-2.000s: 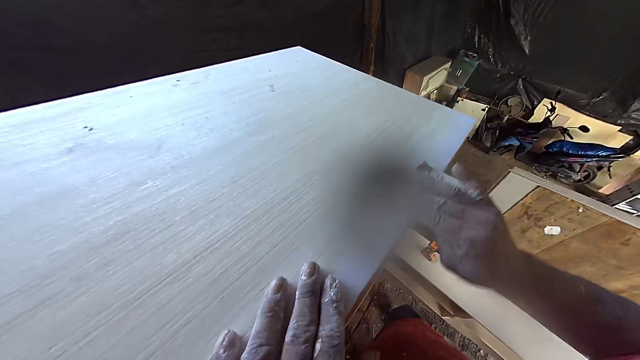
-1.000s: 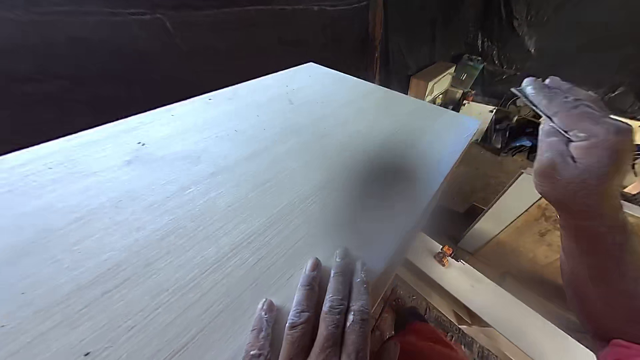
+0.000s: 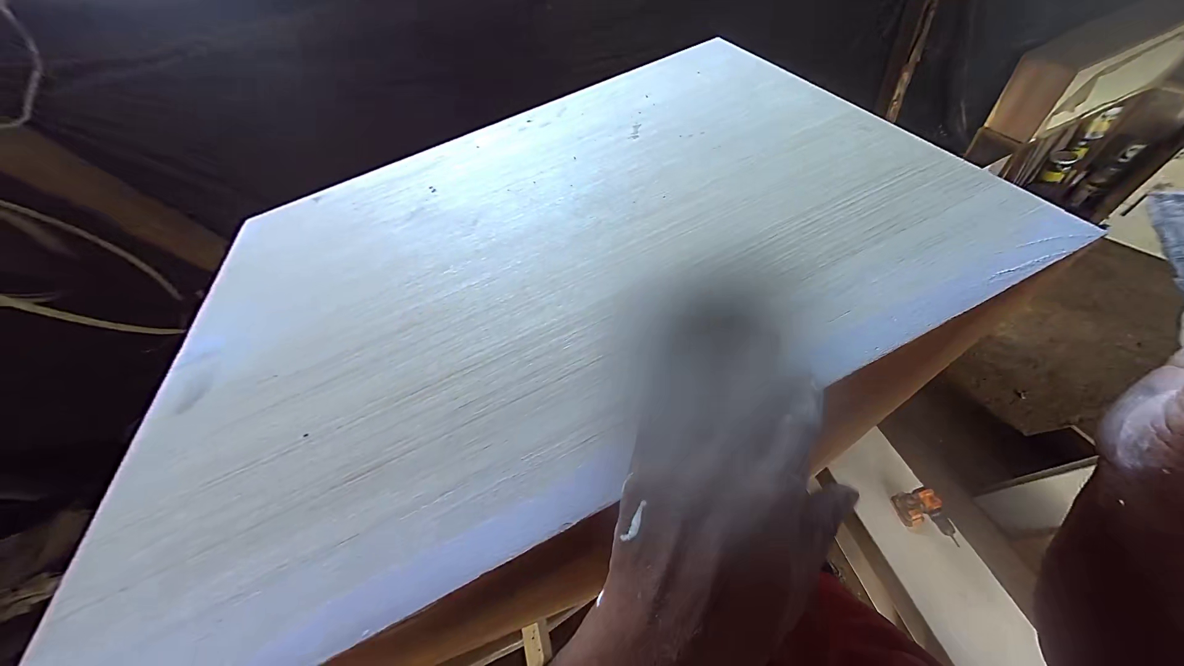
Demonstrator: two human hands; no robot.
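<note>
A large board, coated whitish with streaks and small dark specks [image 3: 518, 305], fills the middle of the view, its brown side face showing below the near edge. My left hand [image 3: 712, 518] reaches over this edge onto the top, thumb apart at the right; a dark blurred patch hides its fingertips. White residue marks the back of the hand. At the right border, my right hand [image 3: 1142, 425] is raised off the board and cut off by the frame, so its fingers and anything in them are hidden.
An orange drill [image 3: 920, 509] lies on a pale plank [image 3: 953, 573] at the lower right. A wooden box [image 3: 1073, 83] and several cans [image 3: 1073, 157] stand at the upper right. Dark sheeting [image 3: 416, 74] hangs behind, with pale cables [image 3: 92, 319] at the left.
My right hand, over the board's right edge two seconds ago and then raised with a thin flat piece, is now mostly out at the right. The view has shifted, showing the board's left end.
</note>
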